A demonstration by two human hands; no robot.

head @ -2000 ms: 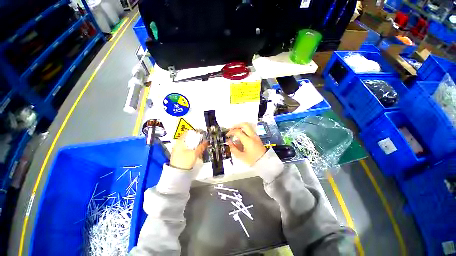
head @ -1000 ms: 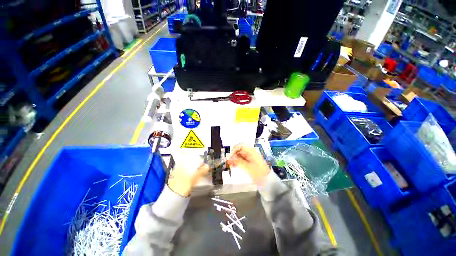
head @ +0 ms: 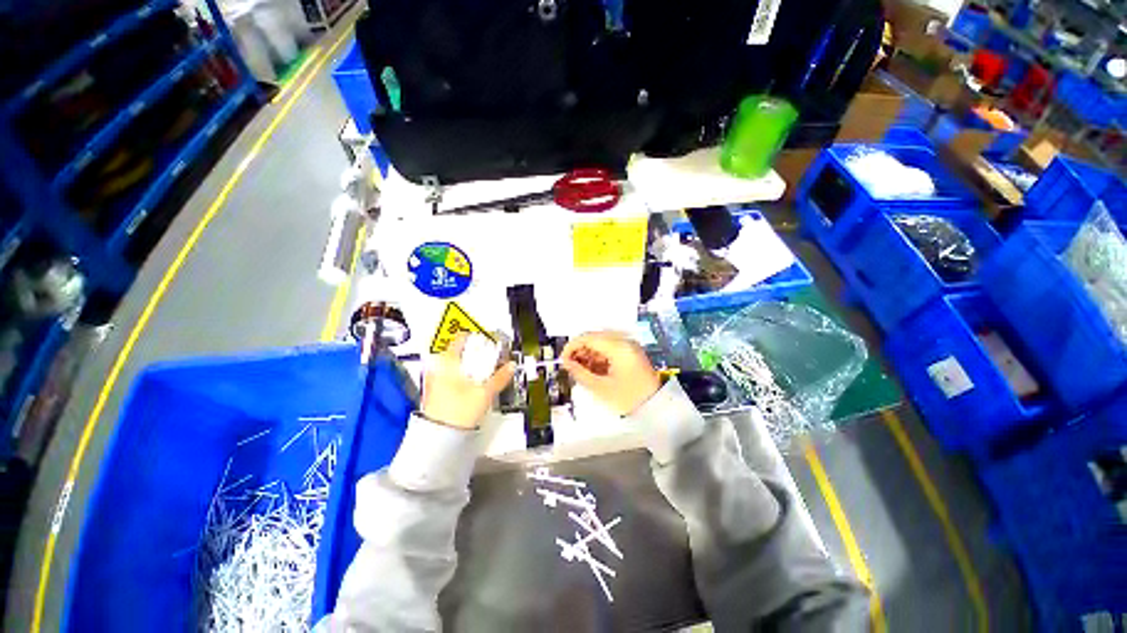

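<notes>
The dark applicator head (head: 533, 365) with its brass-dark vertical strip stands at the front of the white machine body. My left hand (head: 462, 378) is at its left side, fingers closed on a bunch of white pieces (head: 480, 356). My right hand (head: 612, 370) is at its right side, fingertips pinched on the end of a thin white piece (head: 546, 365) that spans the head. Several loose white pieces (head: 578, 526) lie on the grey metal tray (head: 494, 544) below.
A blue bin (head: 148, 495) of white pieces stands at left. Red-handled scissors (head: 587, 191) and a green roll (head: 758, 136) lie behind. A clear bag (head: 791, 359), a small blue tray (head: 742, 294) and stacked blue bins (head: 958, 371) are at right.
The view tipped up and then back down. My right hand's fingers are more curled at the head, and a thin white piece now shows across it. More white pieces lie on the tray.
</notes>
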